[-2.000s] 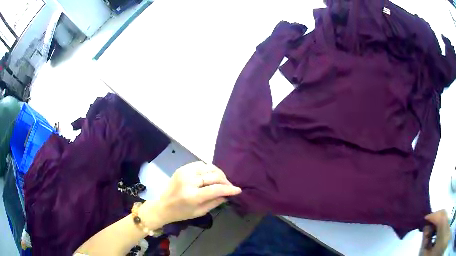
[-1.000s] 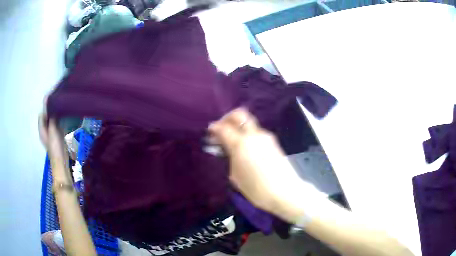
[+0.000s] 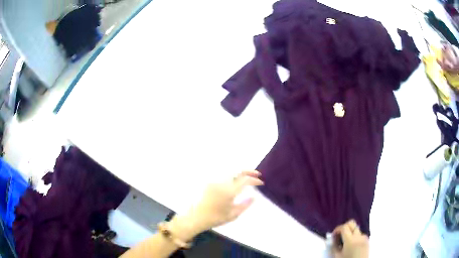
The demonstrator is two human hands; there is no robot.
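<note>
A purple top [image 3: 327,151] lies on the white table in front of me, its hem toward me and a gold ornament [image 3: 338,109] at its middle. My left hand [image 3: 229,199] is at the left of the hem, fingers apart, holding nothing. My right hand [image 3: 350,242] is at the hem's lower right, fingers closed on the top's edge; a small dark and light object shows in it, too blurred to name surely. Its lower part is cut off by the frame edge.
More purple tops with another gold ornament [image 3: 330,21] lie at the far side of the white table [image 3: 166,101]. A purple pile [image 3: 65,201] hangs low left beside a blue crate [image 3: 12,189]. A white cone [image 3: 437,162] and cloth scraps lie at right. A person's dark clothing [image 3: 78,30] shows far left.
The view has swung from the pile at left back to the table. Both hands have left the lifted purple top; a top with its ornament facing up now lies in front of me.
</note>
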